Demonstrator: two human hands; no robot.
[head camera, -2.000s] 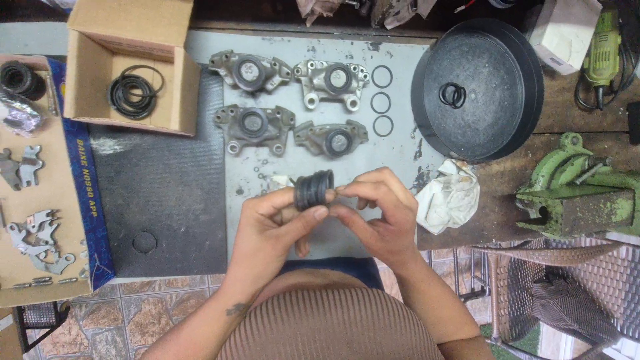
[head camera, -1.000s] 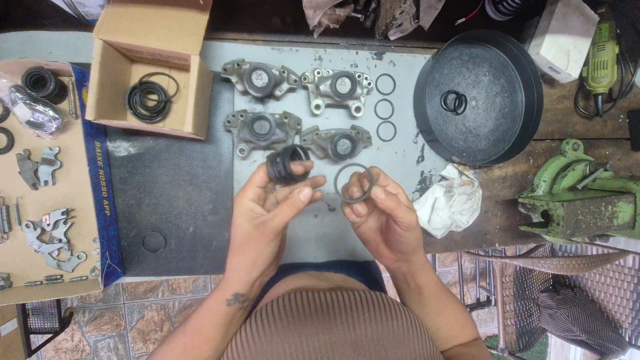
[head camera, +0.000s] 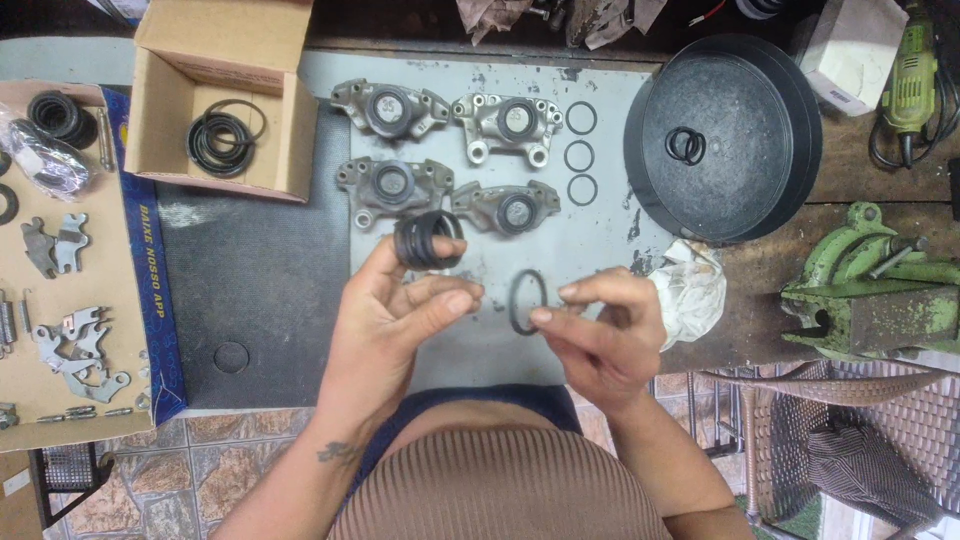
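A stack of black rubber seals (head camera: 426, 241) hangs on the index finger of my left hand (head camera: 397, 300). Between the thumb and fingertips of my right hand (head camera: 604, 330) is a single black rubber ring (head camera: 528, 302), held apart from the stack. Beyond my hands several metal brake calipers, among them the upper-left one (head camera: 360, 109) and the upper-right one (head camera: 499, 142), lie on the grey mat. To their right lies a column of black O-rings, the middle one (head camera: 580, 143) among them. The calipers' round centres have black rims.
An open cardboard box (head camera: 289, 142) of black rings stands at upper left, beside a tray (head camera: 146, 300) with springs and metal brackets. A round black pan (head camera: 645, 112) holds rings. A crumpled white cloth (head camera: 694, 289), a green bench vise (head camera: 870, 300) and a green rotary tool (head camera: 909, 82) are on the right.
Two seconds ago both hands met at the stack of seals. A single ring has since come into my right hand, and the hands are apart. My left hand keeps the stack.
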